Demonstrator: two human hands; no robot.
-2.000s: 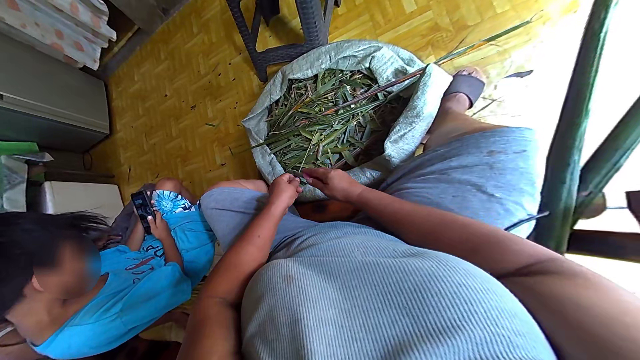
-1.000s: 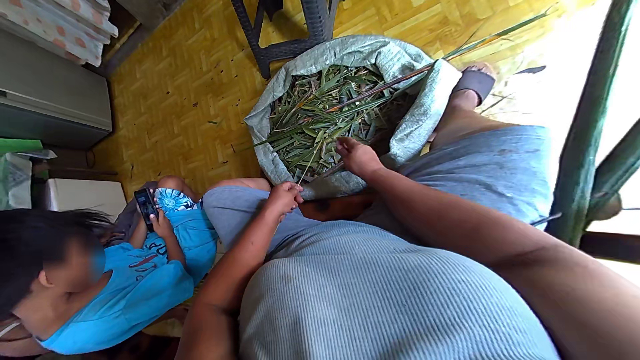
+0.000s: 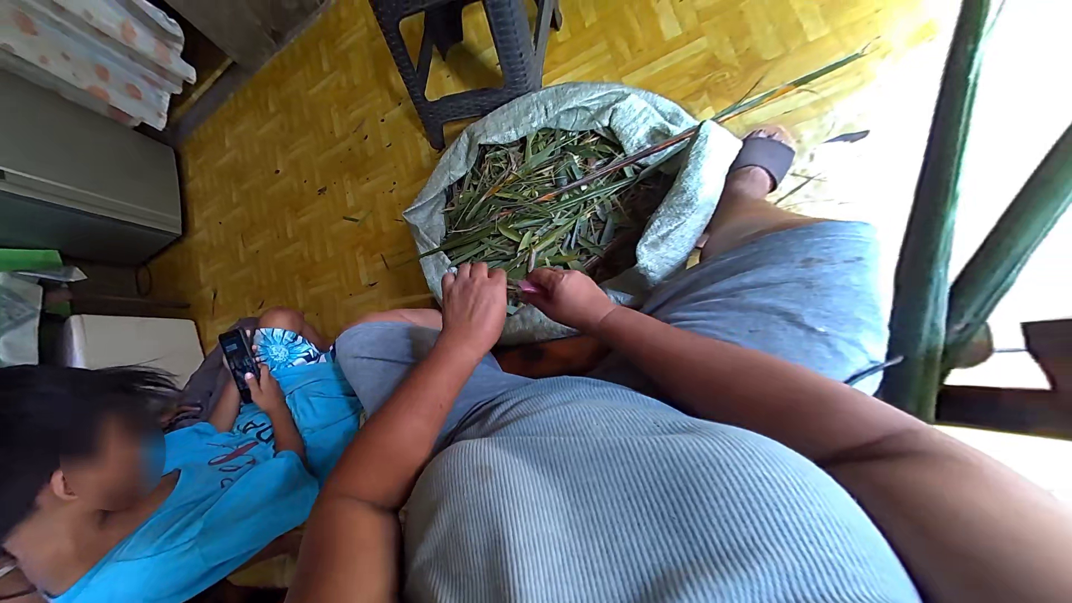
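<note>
My left hand (image 3: 475, 303) is curled at the near rim of a pale woven sack (image 3: 691, 205); what lies under its fingers is hidden. My right hand (image 3: 572, 295) is close beside it, closed on a small pink object (image 3: 529, 286) whose kind I cannot tell. The sack's rim is rolled down around a heap of cut green and brown leaf strips (image 3: 536, 201). Several long leaf blades (image 3: 779, 90) lie across the heap and stick out over the far right rim.
A dark plastic stool (image 3: 515, 50) stands behind the sack. A seated person (image 3: 243, 469) in blue is close on the left, holding a phone (image 3: 239, 362). My sandalled foot (image 3: 764, 159) is right of the sack. Thick green poles (image 3: 938, 226) rise at the right.
My hands were apart a second ago, with the right over the heap's near side; now they are close together at the near rim. The left hand has moved up slightly, with its back showing.
</note>
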